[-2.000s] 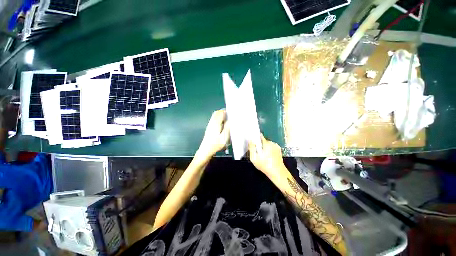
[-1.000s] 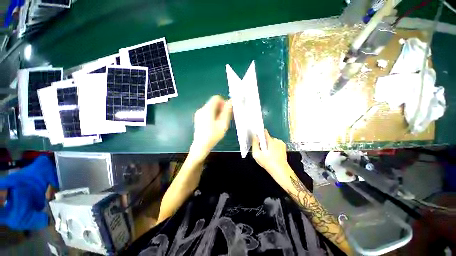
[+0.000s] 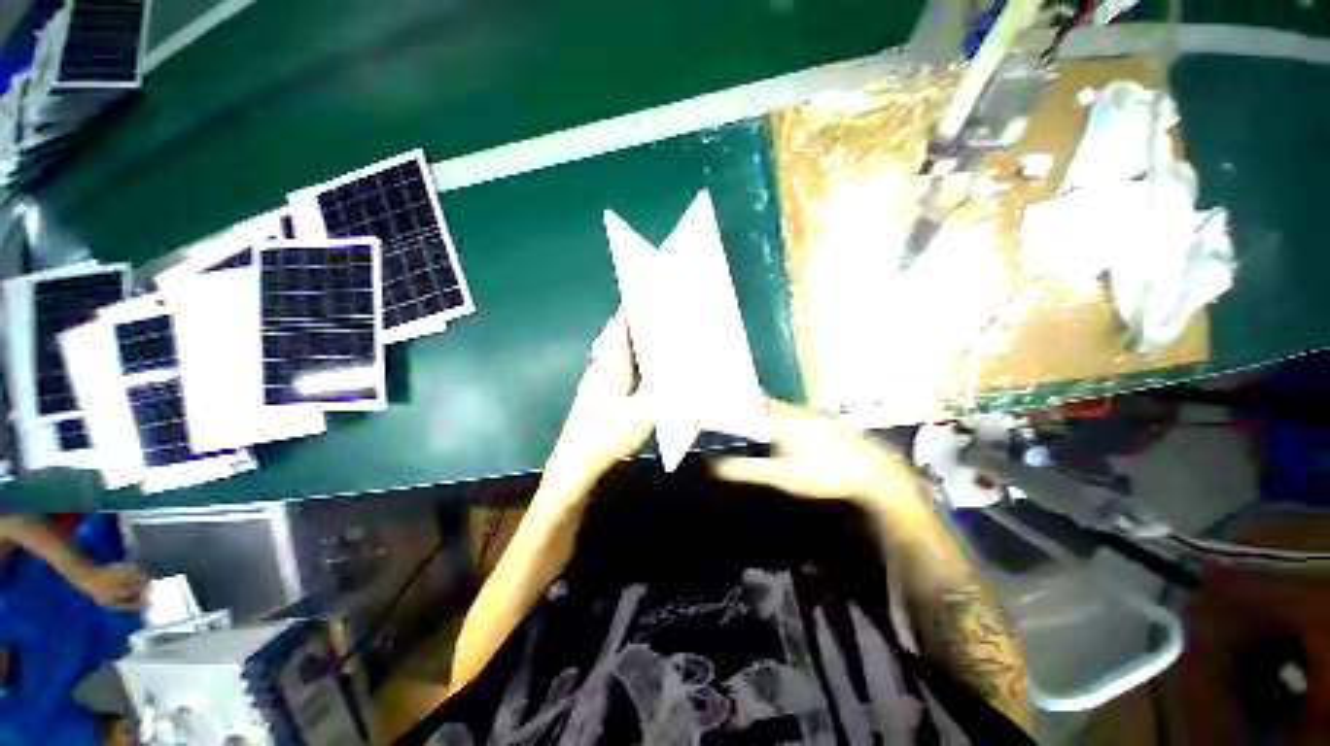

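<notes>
A white V-shaped pair of plain sheets (image 3: pixel 703 321) stands upright in front of me, joined or touching along one long side; no grid shows on the faces I see. My left hand (image 3: pixel 610 405) is shut on its left sheet, with the fingers partly hidden behind it. My right hand (image 3: pixel 824 455) is blurred at the lower right corner of the right sheet, its fingers apart and pointing left below the sheet's bottom edge; I see no grip.
Overlapping solar panels (image 3: pixel 321 321) lie on the green bench at left. The tan glue board (image 3: pixel 1006 328) at right bears a crumpled white rag (image 3: pixel 1167 262) and, above it, a greyish tool on a pale hose (image 3: pixel 985 66). A person in blue (image 3: pixel 59 641) is at lower left.
My left hand, raised and blurred beside the sheets one second ago, now holds the left sheet. My right hand has slipped off the right sheet's lower part. The right sheet's face shows wider.
</notes>
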